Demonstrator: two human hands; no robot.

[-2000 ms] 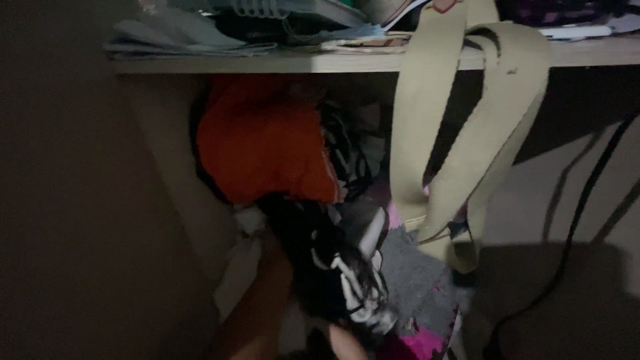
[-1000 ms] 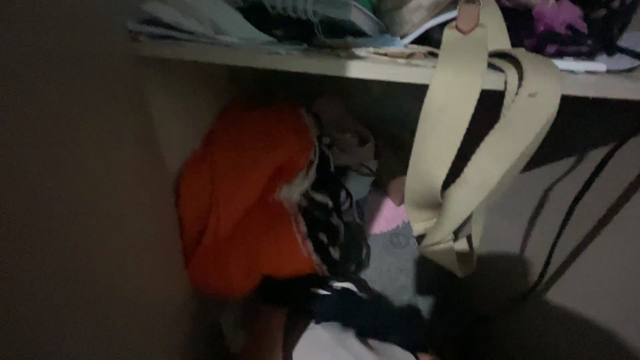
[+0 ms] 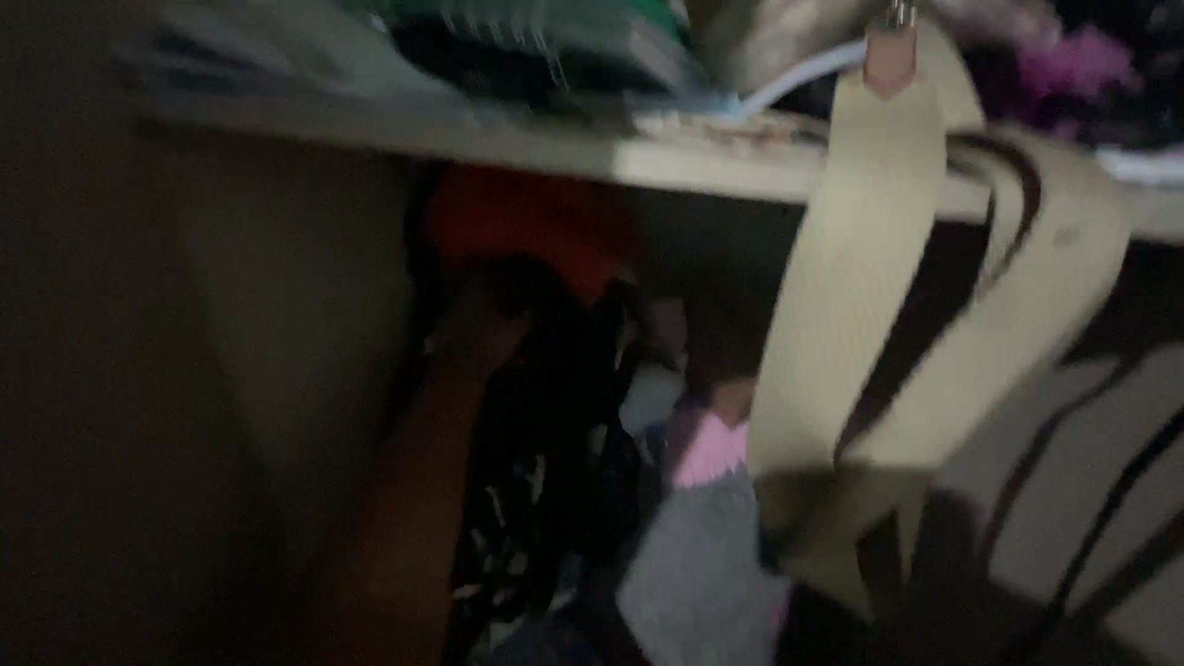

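Observation:
My left hand (image 3: 486, 324) reaches from the lower left into the dark space under a shelf. It is blurred, and its fingers are closed on black cloth (image 3: 546, 370) that hangs down from it; the fingertips are hidden. Just behind and above the hand is an orange cloth (image 3: 527, 217), tucked under the shelf. To the right of the black cloth lies a grey cloth (image 3: 703, 564) with a pink knitted part (image 3: 708, 449). Black cloth with white marks (image 3: 504, 518) is below the hand. My right hand is not in view.
A shelf board (image 3: 712, 171) crosses above the hand, with a green item (image 3: 592, 18) and other blurred things on it. A cream webbing strap (image 3: 851, 268) hangs over its edge. Dark cables (image 3: 1110, 499) run at the right, and a side wall (image 3: 277, 305) stands at left.
My left hand and the black cloth have moved up and inward to the orange cloth. The orange cloth, lower and more spread out a second ago, now sits high under the shelf.

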